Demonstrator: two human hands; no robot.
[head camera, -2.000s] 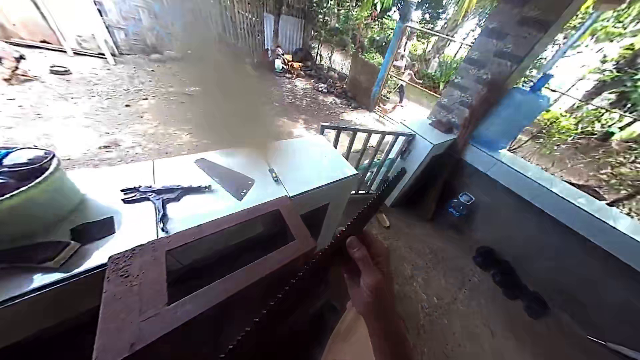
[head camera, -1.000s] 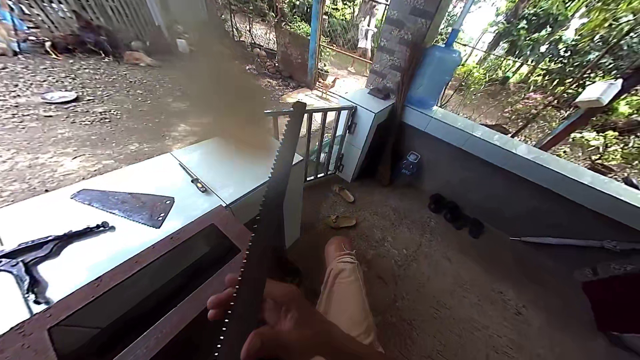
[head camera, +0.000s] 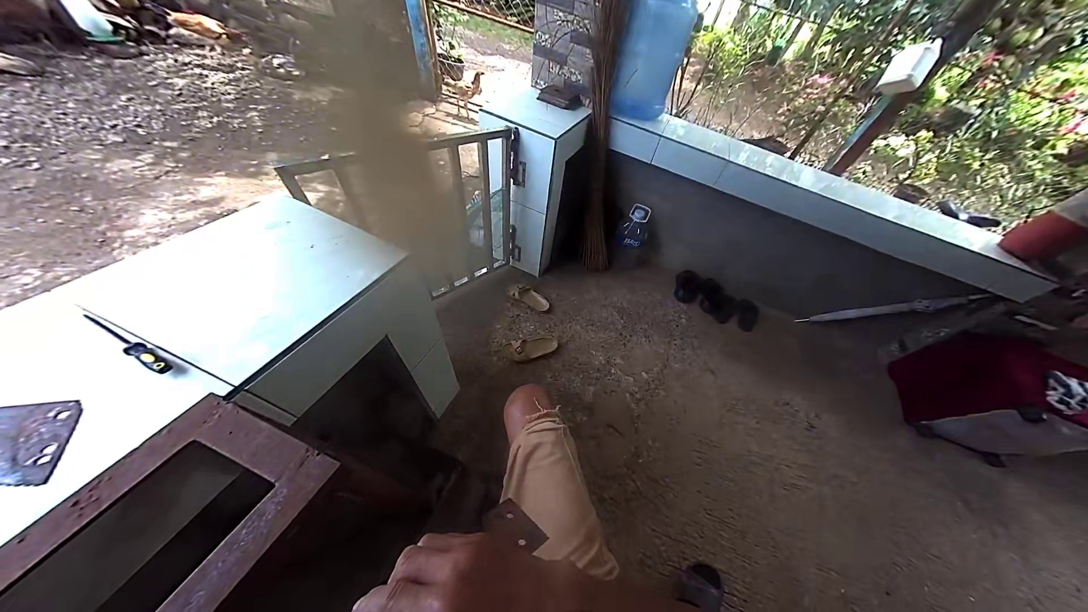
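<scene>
At the bottom middle, my right hand (head camera: 476, 574) is closed around a metal saw blade (head camera: 516, 525). Only the blade's dark end with small holes shows above my fingers; the rest is hidden. My left hand is not in view. Left of my hand lies a brown frame (head camera: 289, 484) with a rectangular opening, against the tiled ledge. Another saw blade (head camera: 38, 442), with holes at its end, rests on the ledge at the left edge. Beyond it lies a thin-shafted tool with a black and yellow handle (head camera: 146, 357), probably a screwdriver.
My bent knee in tan trousers (head camera: 552, 484) is just beyond my hand. Sandals (head camera: 531, 348) and dark footwear (head camera: 716, 302) lie on the concrete floor. A metal gate (head camera: 484, 204), a stick broom (head camera: 598, 170), a folded umbrella (head camera: 892, 309) and a dark red bag (head camera: 977, 382) stand or lie farther off.
The toothed blade, raised upright in my hand a second ago, is now low and mostly out of sight. My hand has moved down to the bottom edge. The view has swung right.
</scene>
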